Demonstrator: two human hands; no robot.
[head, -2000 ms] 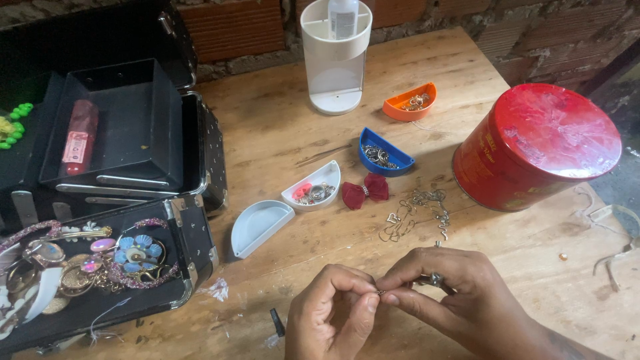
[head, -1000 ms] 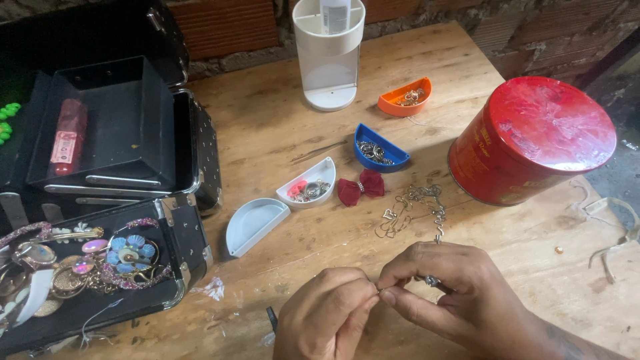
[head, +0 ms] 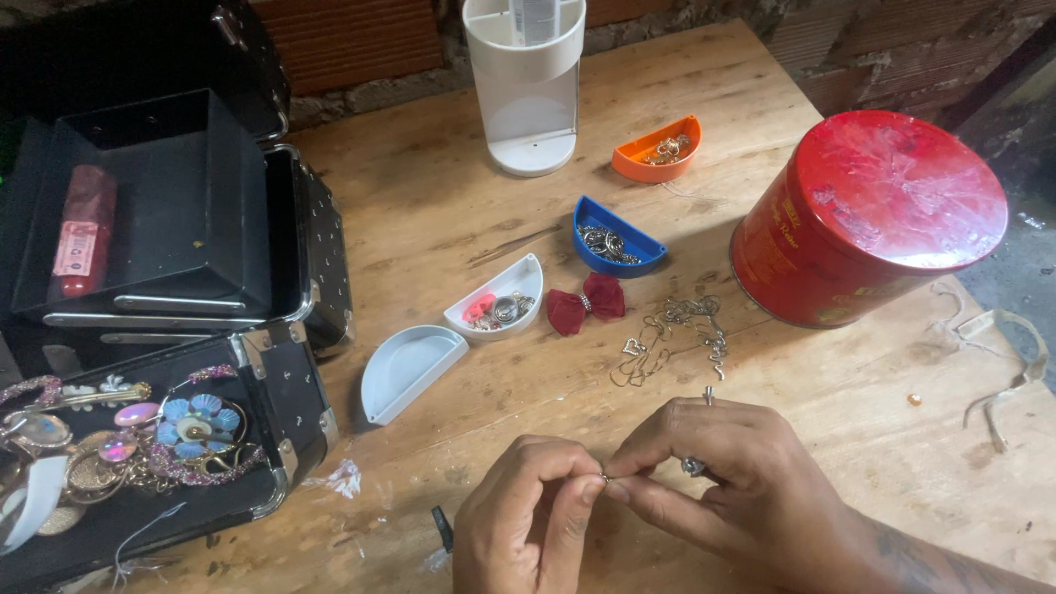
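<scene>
My left hand (head: 536, 511) and my right hand (head: 726, 478) meet fingertip to fingertip at the lower middle, pinching a tiny metal piece (head: 606, 477) whose kind I cannot tell. A ring with a clear stone sits on the right hand. Just above lies a tangled silver-coloured chain (head: 660, 338) with a heart pendant (head: 634, 347). Beside it is a dark red fabric bow (head: 586, 304). Half-round cups stand around: a blue cup (head: 619, 239) with metal jewellery, a white cup (head: 499, 301) with rings and a pink item, an orange cup (head: 657, 153) with small jewellery, and a bare pale grey cup (head: 412, 371).
At the left stands a black jewellery case (head: 322, 247), its tray holding jewellery and a blue flower piece (head: 200, 426). A red round tin (head: 858, 223) is at the right, near a pale strap (head: 1002, 363). A white plastic holder (head: 528, 91) stands at the back.
My hands stay together, with small shifts of the fingers; the left hand's thumb shows more than a second ago. The cups, bow and chain have not moved.
</scene>
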